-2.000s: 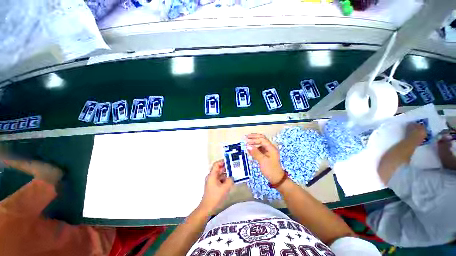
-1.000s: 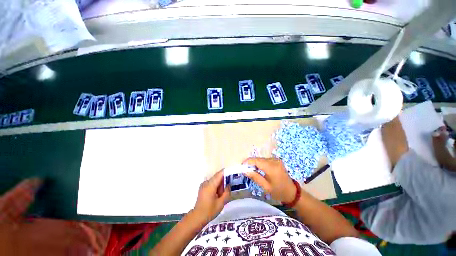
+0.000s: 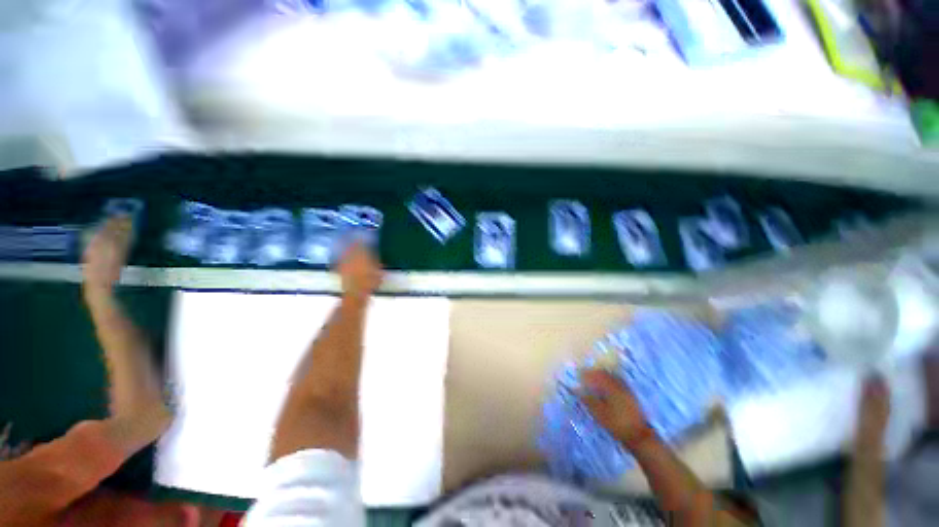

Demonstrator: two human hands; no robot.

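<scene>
The frame is blurred by motion. My left hand (image 3: 358, 270) reaches over the pale rail to the green conveyor belt (image 3: 396, 247). Its fingertips touch or overlap the rightmost unit (image 3: 358, 220) of a close group; whether they grip it cannot be told. A tilted unit (image 3: 438, 213) lies just right of that group, apart from my hand. My right hand (image 3: 615, 405) is over the left part of the blue-and-white small-parts pile (image 3: 664, 360); its fingertips are too blurred to show if they hold a part.
A white sheet (image 3: 404, 401) and tan cardboard (image 3: 494, 396) lie on the bench. Another person's hand (image 3: 106, 252) is at the belt on the left. Another person's arm (image 3: 870, 422) is at the right. A slanted post and white roll (image 3: 855, 314) stand at the right.
The unit held between my hands has left them. My left hand has moved forward to the belt, my right hand right to the pile. A tilted unit now shows on the belt.
</scene>
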